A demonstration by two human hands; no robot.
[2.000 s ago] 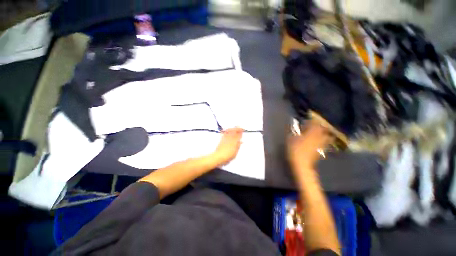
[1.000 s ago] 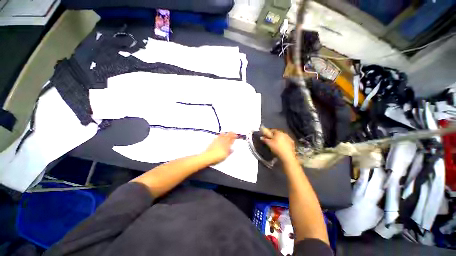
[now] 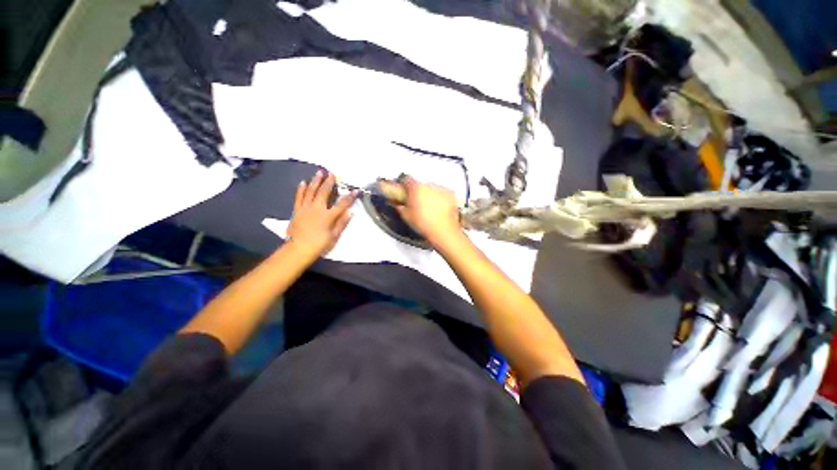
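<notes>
The large white jacket front panel (image 3: 367,119) lies on the dark grey pressing table. A dark L-shaped line shows on it. My right hand (image 3: 424,209) is closed on the handle of the steam iron (image 3: 393,218), which rests on the panel's near part. The iron's far side and tip are partly hidden. My left hand (image 3: 318,217) lies on the panel's near-left edge by the armhole notch, just left of the iron, fingers spread and palm down. The seam runs between the fingertips and the iron.
The cloth-wrapped steam hose (image 3: 587,213) runs from the iron to the right; a wrapped cable (image 3: 530,119) rises from it. A black cloth bundle (image 3: 642,174) lies right. Black-and-white cut pieces (image 3: 762,340) heap lower right. Another white panel (image 3: 101,184) hangs over the left edge above a blue basket (image 3: 128,317).
My right hand took hold of the iron and slid it left along the seam. My left hand moved left ahead of it. The view has shifted, and the phone is out of sight.
</notes>
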